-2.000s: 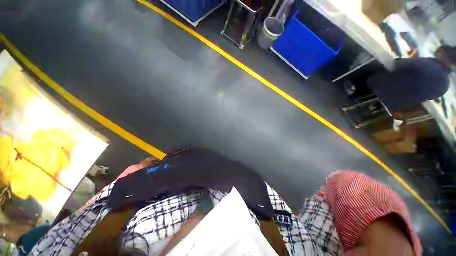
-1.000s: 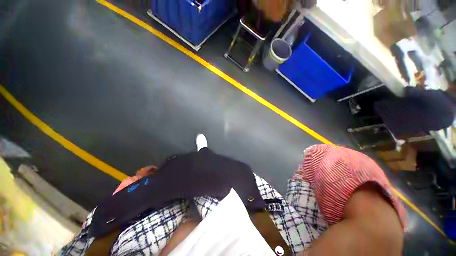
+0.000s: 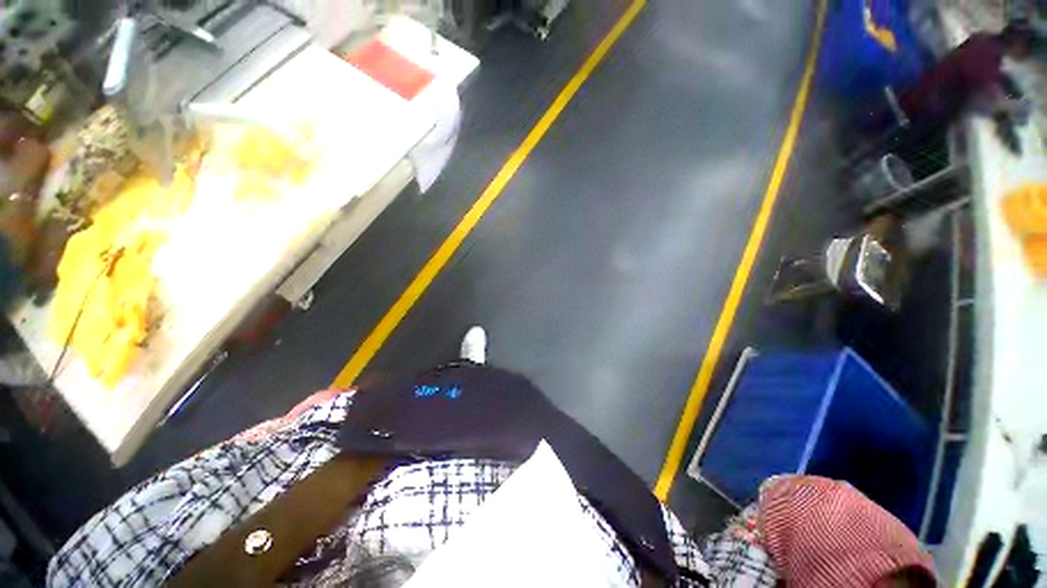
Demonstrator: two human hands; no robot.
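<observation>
No work piece shows in a hand. My left hand is not visible; only a bit of its pinkish sleeve shows at the left edge of the apron. My right hand is out of the picture; its red-and-white striped sleeve shows at the bottom right. The black apron (image 3: 459, 416) with a blue marking hangs in front of me. A pointed white piece (image 3: 517, 534), blurred and of unclear kind, covers the bottom middle. A yellow heap (image 3: 115, 287) lies on a white table (image 3: 276, 236) at the left.
A grey walkway runs ahead between two yellow lines (image 3: 488, 207). A blue bin (image 3: 804, 431) stands at the right, with a stool (image 3: 861, 270) beyond it. A white bench (image 3: 1010, 379) runs along the right edge. A person's dark red sleeve (image 3: 959, 75) shows at the upper right.
The view has swung, so the yellow lines now run steeply upward. The table with the yellow heap is in clear view at the left. The right sleeve sits lower.
</observation>
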